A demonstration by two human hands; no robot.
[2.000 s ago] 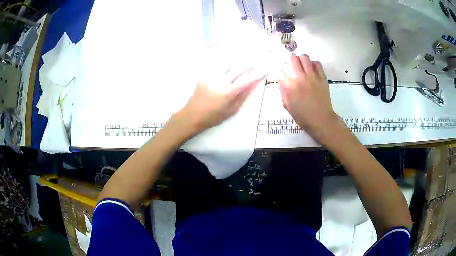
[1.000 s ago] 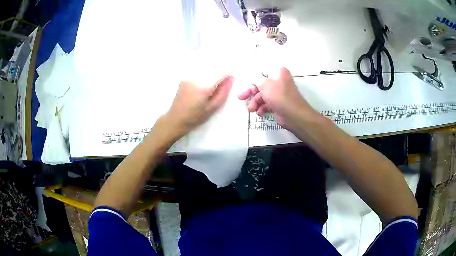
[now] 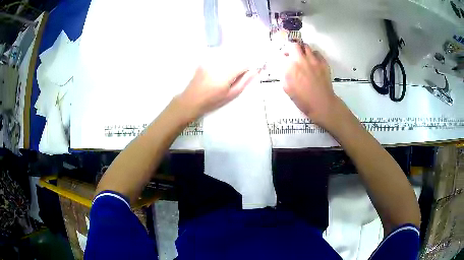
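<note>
A white fabric piece [image 3: 238, 147] runs from the needle area over the table's front edge and hangs toward my lap. My left hand [image 3: 216, 87] lies flat on it, left of the needle, with the fingertips lost in glare. My right hand [image 3: 308, 76] is close in front of the presser foot area [image 3: 294, 35], fingers bent at the cloth's right side. The cloth between my hands is overexposed, so the exact grip is hidden. The machine head [image 3: 346, 7] is at the upper right.
Black scissors [image 3: 390, 76] lie right of my right hand. A small silvery tool [image 3: 441, 94] lies farther right. A thin dark rod [image 3: 351, 80] lies before the scissors. White pieces [image 3: 53, 96] lie on the blue surface at left. Boxes [image 3: 443, 203] and a yellow bar [image 3: 68, 192] are below the table.
My right hand has moved up and right, back to the needle area; my left hand has shifted slightly. The hanging cloth now shows a longer, squarer end reaching lower.
</note>
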